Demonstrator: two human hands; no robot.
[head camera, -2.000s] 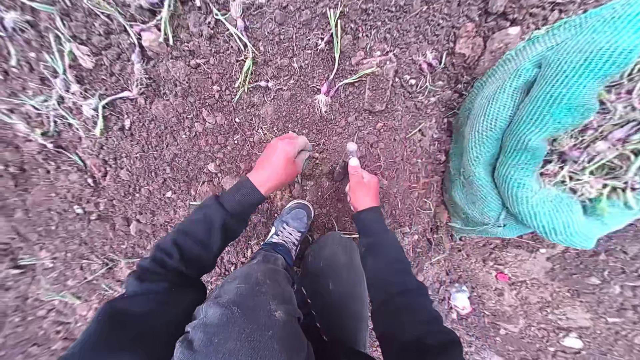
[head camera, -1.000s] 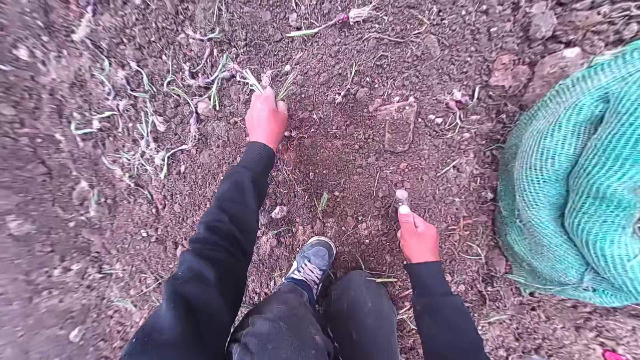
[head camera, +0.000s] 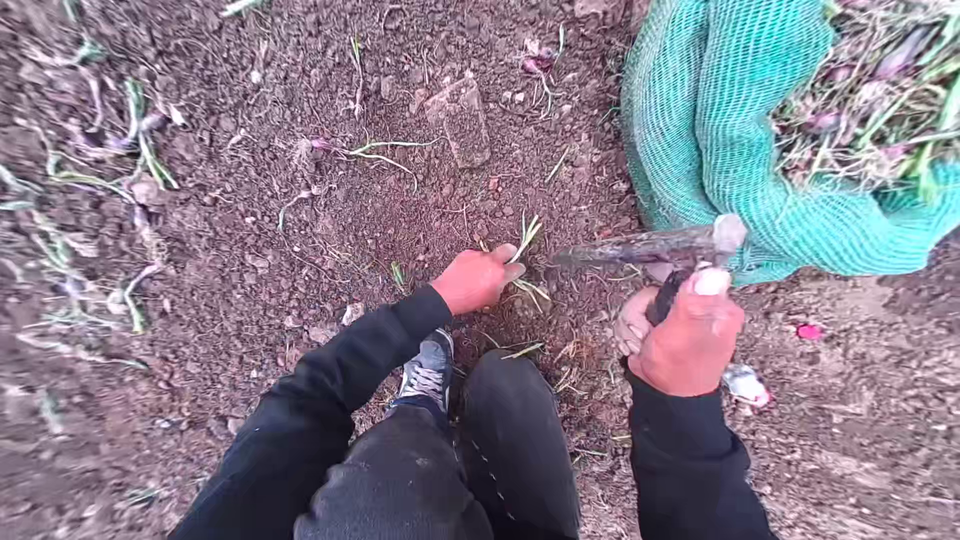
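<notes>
My left hand is low over the soil in the middle, its fingers closed around the green stems of an onion seedling; the bulb end is hidden. At the right, my right hand is wrapped around the dark handle of a small hand tool, whose long dirty head points left and whose pale rounded end lies in front of the green mesh sack. What kind of tool it is cannot be told. Cut green leaf pieces lie beside my left hand.
A green mesh sack full of onion seedlings stands at the upper right. Loose seedlings are scattered on the left. A flat stone lies ahead. My shoe and knee are close below my left hand.
My left hand has come back from the seedlings at the upper left, with stems in its fingers. The tool in my right hand is now raised and its head shows plainly. The view has shifted.
</notes>
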